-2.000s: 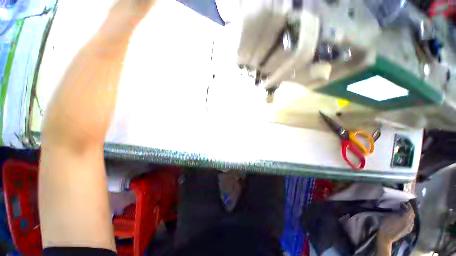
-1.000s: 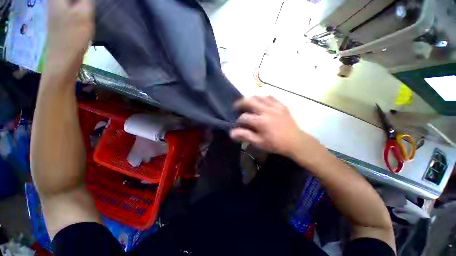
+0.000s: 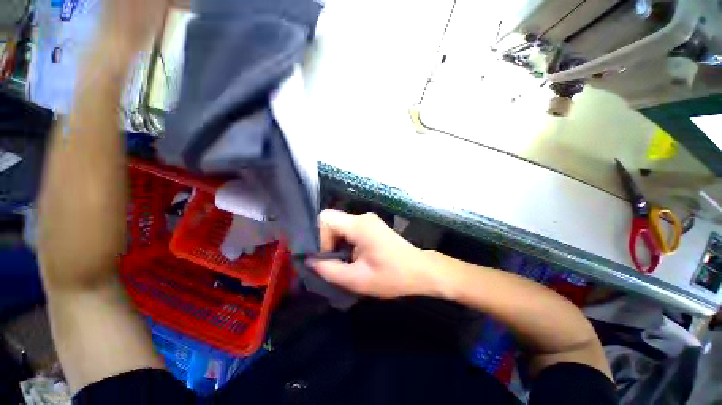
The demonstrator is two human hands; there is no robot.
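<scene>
A dark grey garment panel (image 3: 229,87) hangs over the table's front edge at the left, with a strip of white backing (image 3: 294,119) showing along it. My right hand (image 3: 360,253) grips the panel's lower end between thumb and fingers, below the table edge. My left hand (image 3: 142,16) is blurred and partly cut off at the top edge, beside the panel's upper end; its grip cannot be made out.
The sewing machine head (image 3: 617,47) is at the upper right. Scissors (image 3: 645,221) with red and yellow-orange handles lie near a yellow tag (image 3: 663,145). A red basket (image 3: 198,300) with a white roll (image 3: 241,199) is below left. A blue basket (image 3: 186,356) is under it.
Two seconds ago only a grey corner showed at the top. Since one second ago, my right hand has moved down and left with the panel's end, and white backing has come into view.
</scene>
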